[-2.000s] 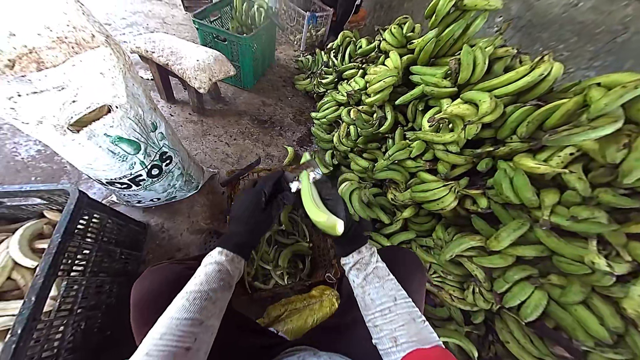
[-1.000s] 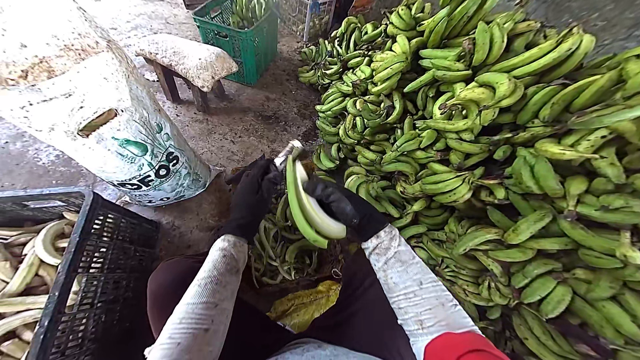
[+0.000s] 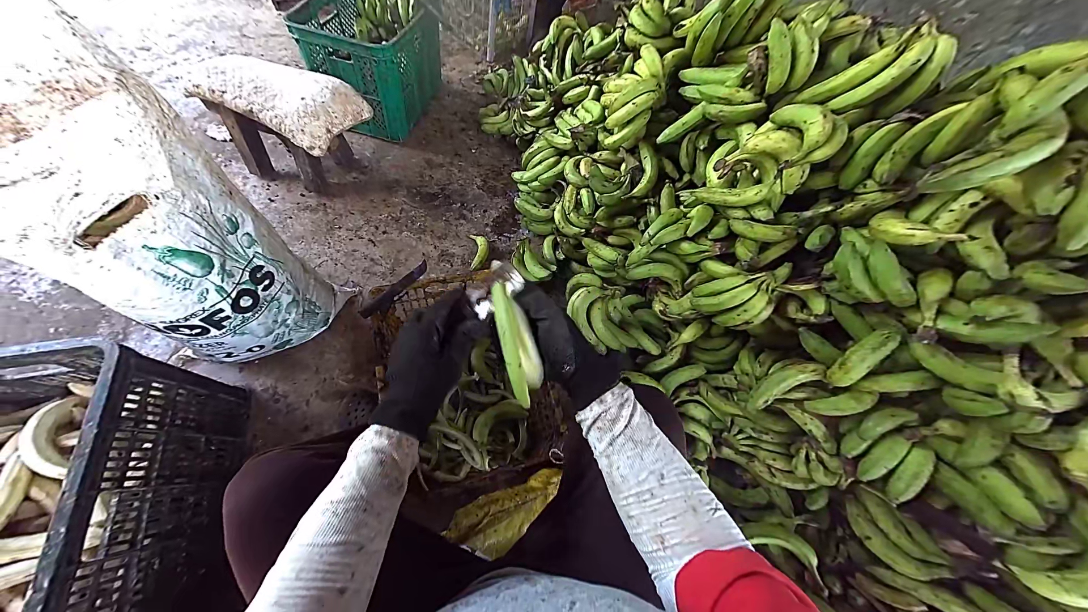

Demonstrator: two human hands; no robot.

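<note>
Between my gloved hands is a partly peeled green plantain (image 3: 516, 340), pale flesh showing along its right side. My right hand (image 3: 568, 344), in a black glove, is closed on it from the right. My left hand (image 3: 433, 353), also black-gloved, is at the upper left of the plantain, by a small whitish object (image 3: 484, 299) too blurred to name; its grip is partly hidden. Below both hands, green peels (image 3: 476, 438) lie in a worn crate (image 3: 425, 293) between my knees. A dark blade-like tool (image 3: 393, 289) rests at the crate's far left corner.
A large heap of green plantains (image 3: 765, 280) fills the right side. At left stand a black plastic crate (image 3: 161, 459) of peeled plantains (image 3: 42, 442) and a printed white sack (image 3: 246, 289). Farther back are a low bench with a sack cushion (image 3: 276, 98) and a green crate (image 3: 408, 81).
The plantain has turned from a slant to nearly upright, its lower end nearer my lap. Both hands remain around it over the peels.
</note>
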